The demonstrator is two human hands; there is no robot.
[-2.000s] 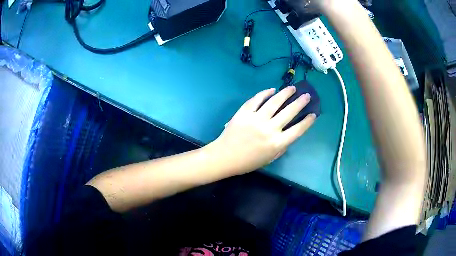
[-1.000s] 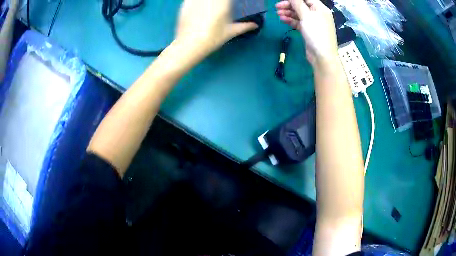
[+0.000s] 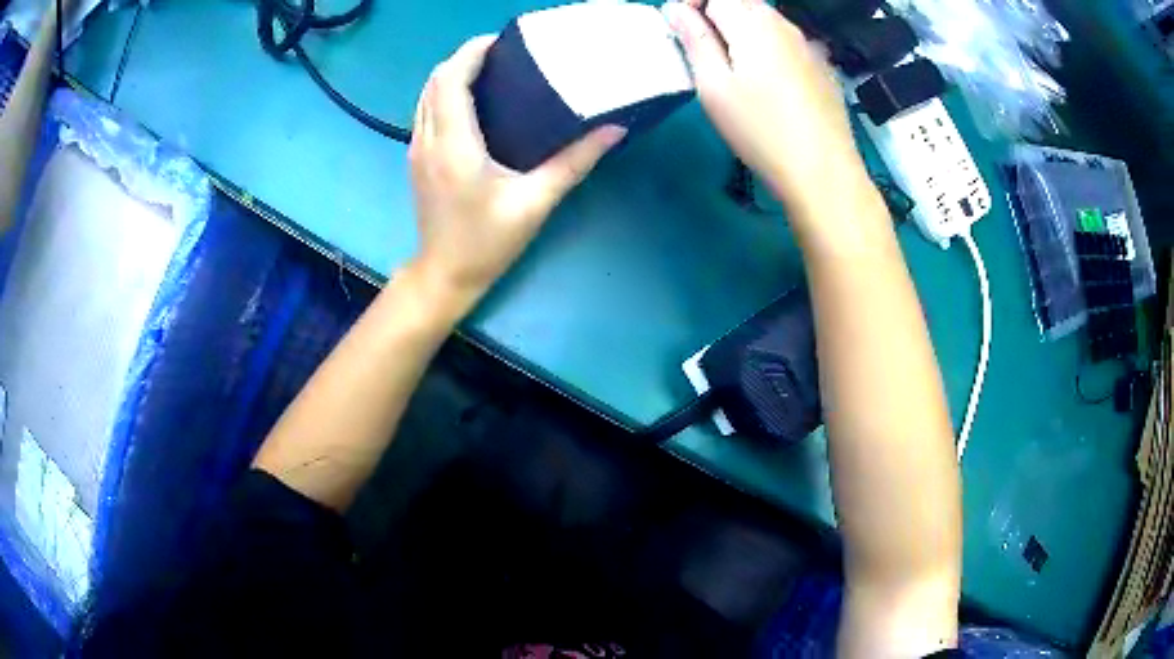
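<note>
A black unit with a white face (image 3: 605, 54) is tilted up above the bench at the top centre. My left hand (image 3: 483, 187) grips its lower left side, thumb along the underside. My right hand (image 3: 760, 90) is at its right edge, fingertips bent together near the corner; whether they hold something is not clear. A thick black cord (image 3: 337, 106) runs from behind my left hand to a loop at the top left. A second black unit (image 3: 773, 367) lies on the bench, partly behind my right forearm, its cord going over the front edge.
A white power strip (image 3: 937, 167) with black plugs and a white cord lies at the right. Beyond are a bagged black gridded sheet (image 3: 1105, 258) and clear bags (image 3: 985, 45). A film-lined blue crate (image 3: 161, 303) stands at the left, cardboard (image 3: 1150, 515) at the right edge.
The unit in my left hand has been turned so its white face shows. My right hand has come to its edge. The second unit came onto the bench between the first two views.
</note>
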